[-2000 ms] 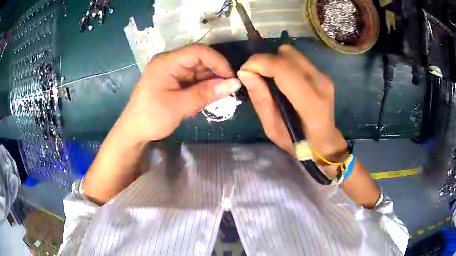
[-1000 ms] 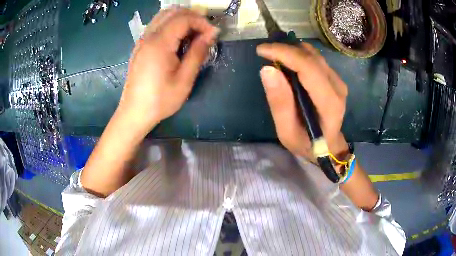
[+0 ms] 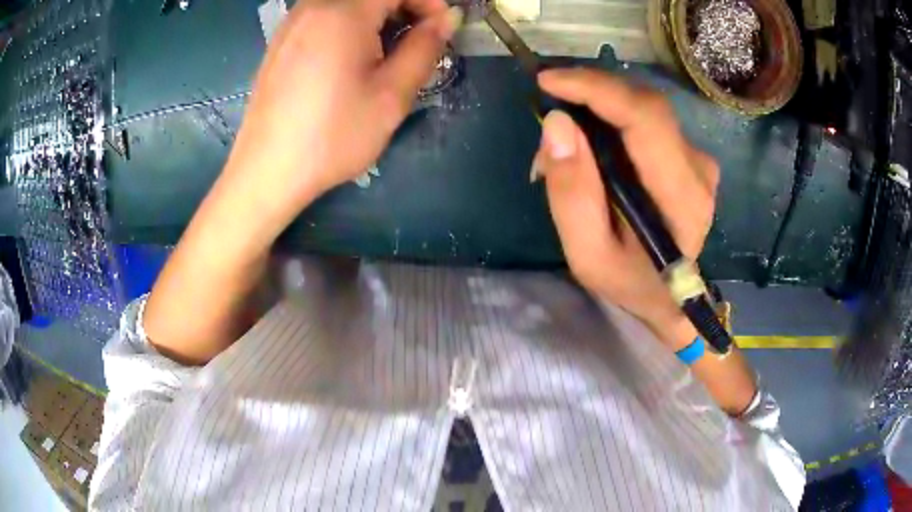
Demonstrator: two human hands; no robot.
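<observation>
My right hand (image 3: pixel 630 185) is shut on the black handle of the soldering iron (image 3: pixel 640 215), which has a pale tape band. The iron's brownish metal tip points up and left over the pale taped strip (image 3: pixel 590 35) at the top edge. My left hand (image 3: pixel 335 100) is just left of the tip, thumb and finger pinched at the strip's near edge. A silvery round part (image 3: pixel 440 72) shows under the left fingers. What the fingertips pinch is too small and blurred to tell. A small metallic piece lies near the iron's tip.
A brownish round holder (image 3: pixel 790 75) with silvery crumpled metal (image 3: pixel 725 38) stands right of the strip. Black equipment with a small red light is at far right. A clear sheet of small dark parts (image 3: pixel 60 150) covers the left side. A thin wire crosses the green mat (image 3: pixel 450 190).
Both hands were together over the mat's middle. They parted, and the left hand moved up to the strip. The iron's tip now sits close to the left fingertips. The view has shifted slightly.
</observation>
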